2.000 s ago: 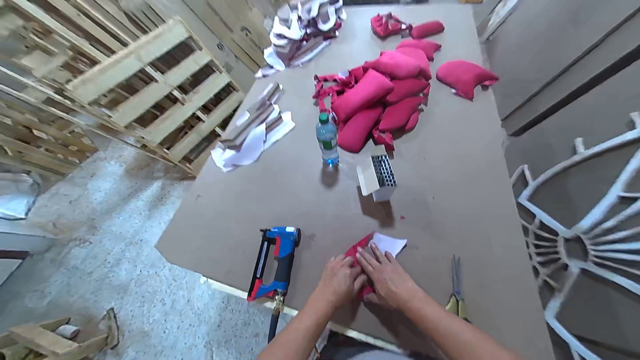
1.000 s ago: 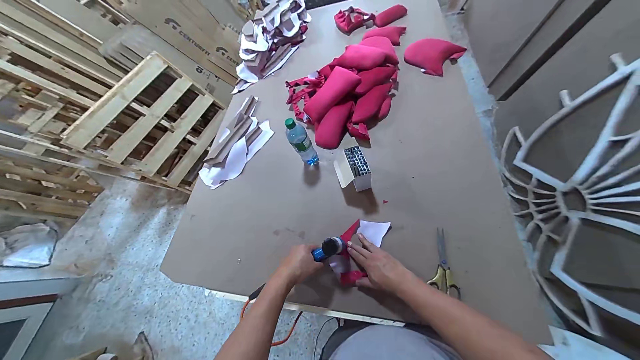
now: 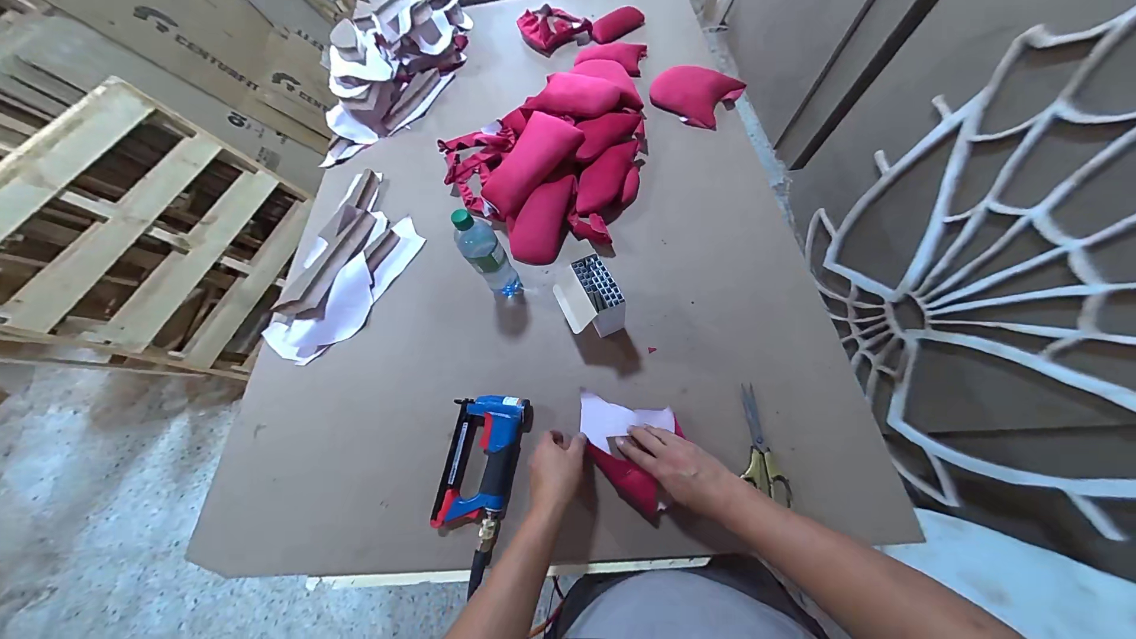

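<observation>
A piece of red fabric (image 3: 632, 479) with white lining (image 3: 607, 419) lies at the near part of the table. My left hand (image 3: 557, 463) pinches its left edge between thumb and finger. Spread over its right side, my right hand (image 3: 672, 461) presses the piece with bent fingers. A blue and black pneumatic stapler (image 3: 486, 461) rests on the table left of my left hand, its hose running off the near edge. Scissors with yellow handles (image 3: 758, 444) lie to the right of my right hand.
An open box of staples (image 3: 605, 306) and a water bottle (image 3: 487, 252) stand mid-table. Behind them are piled red padded pieces (image 3: 537, 164). White and brown scraps (image 3: 342, 275) lie left. A wooden pallet (image 3: 142, 231) is at left, a white web-shaped frame (image 3: 967, 266) at right.
One second ago my left hand held the stapler over the red piece; now the stapler lies on the table and that hand grips the fabric's edge. The piece has been turned.
</observation>
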